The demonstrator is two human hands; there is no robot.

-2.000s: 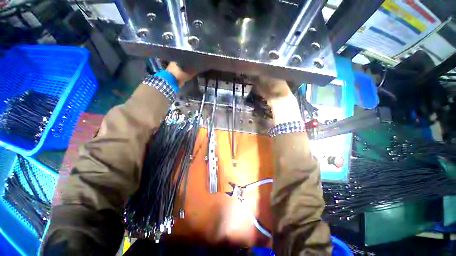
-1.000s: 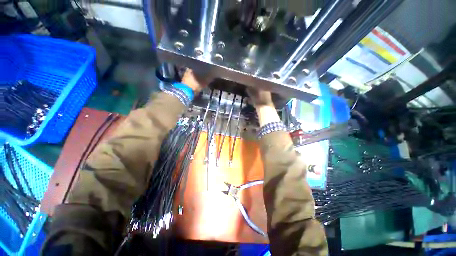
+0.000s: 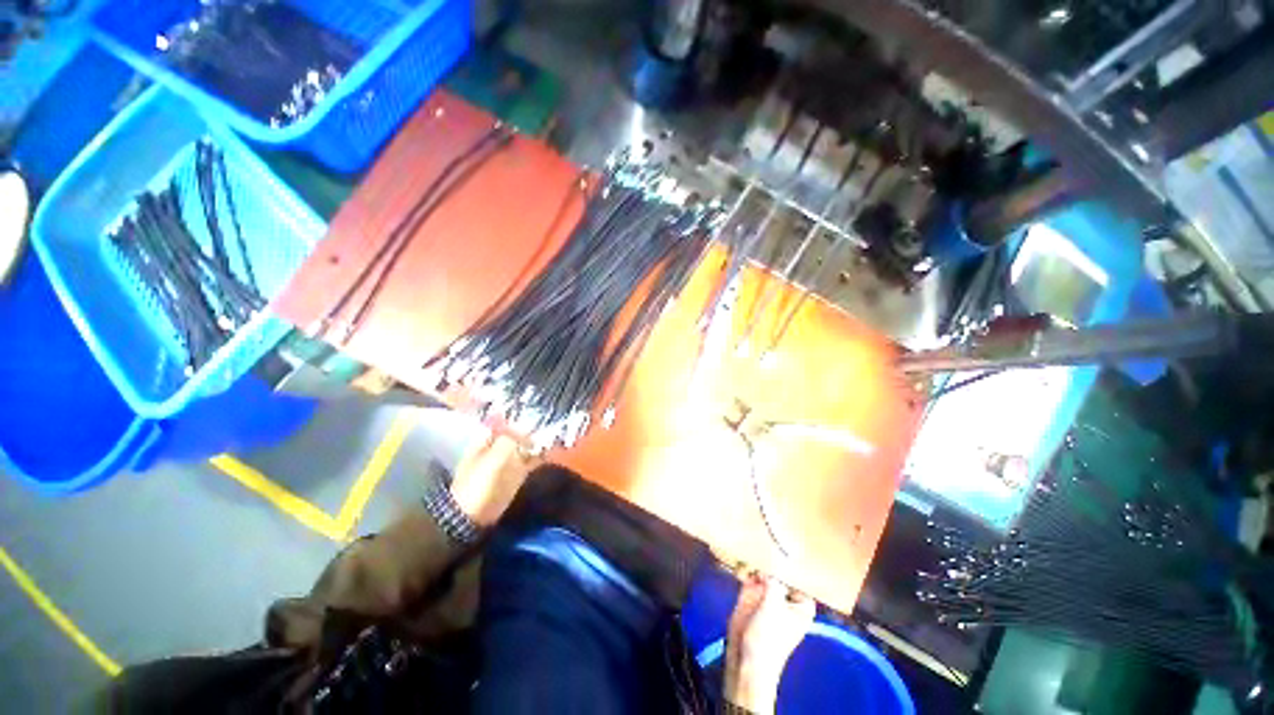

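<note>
My left hand is at the near edge of the orange-red work board, beside the cable ends. My right hand is at the same edge, further right. Its fingertips meet the edge; whether either hand grips it is unclear. A fan of black cables with silver ends lies across the board. Pliers lie on the board, partly washed out by glare, handles spread. At the back, several thin cables stick out of the press die towards me.
A dark blue basket and a light blue basket hold cables at left. Two loose cables lie on the board's left part. A blue tub stands below my right hand. A metal bar and heaped cables are at right.
Both hands have come out from under the press plate, back to the board's near edge. The view has turned and dropped, showing the floor and my lap. The pliers still lie on the board.
</note>
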